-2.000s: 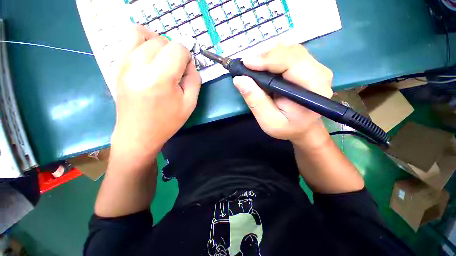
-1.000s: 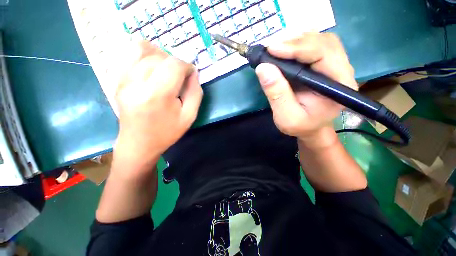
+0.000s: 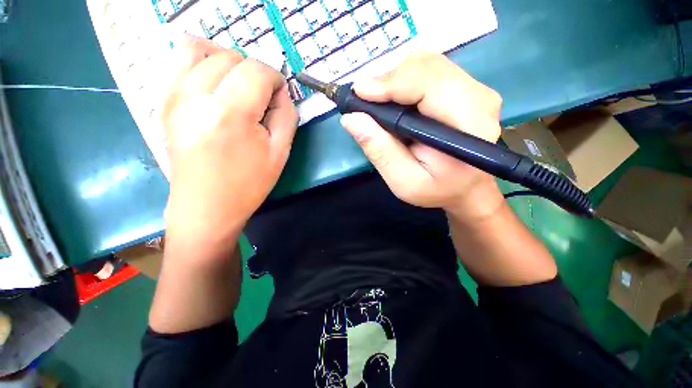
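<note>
My right hand [image 3: 432,125] grips the black soldering iron [image 3: 455,142]; its metal tip points left, at the near edge of the PCB panel [image 3: 334,34], by the green strip. My left hand [image 3: 228,129] is a closed fist over the tray's near left part, close to the tip. A thin solder wire [image 3: 61,87] runs from the left edge of the view towards the fist; the fingers hide its end. The panel, a green-edged grid of small units, lies on the white tray [image 3: 474,19]. Whether tip and panel touch cannot be told.
The tray lies on a dark green-blue bench mat [image 3: 569,68]. Stacked trays [image 3: 23,204] stand at the left edge. Below are cardboard boxes [image 3: 596,148] at the right and a red stool [image 3: 102,282] at the left. The iron's cable [image 3: 523,193] loops below its handle.
Since one second ago the iron has moved left and down, bringing its tip back near the left fist. The tray has shifted slightly left and up in view. Both hands keep their grip.
</note>
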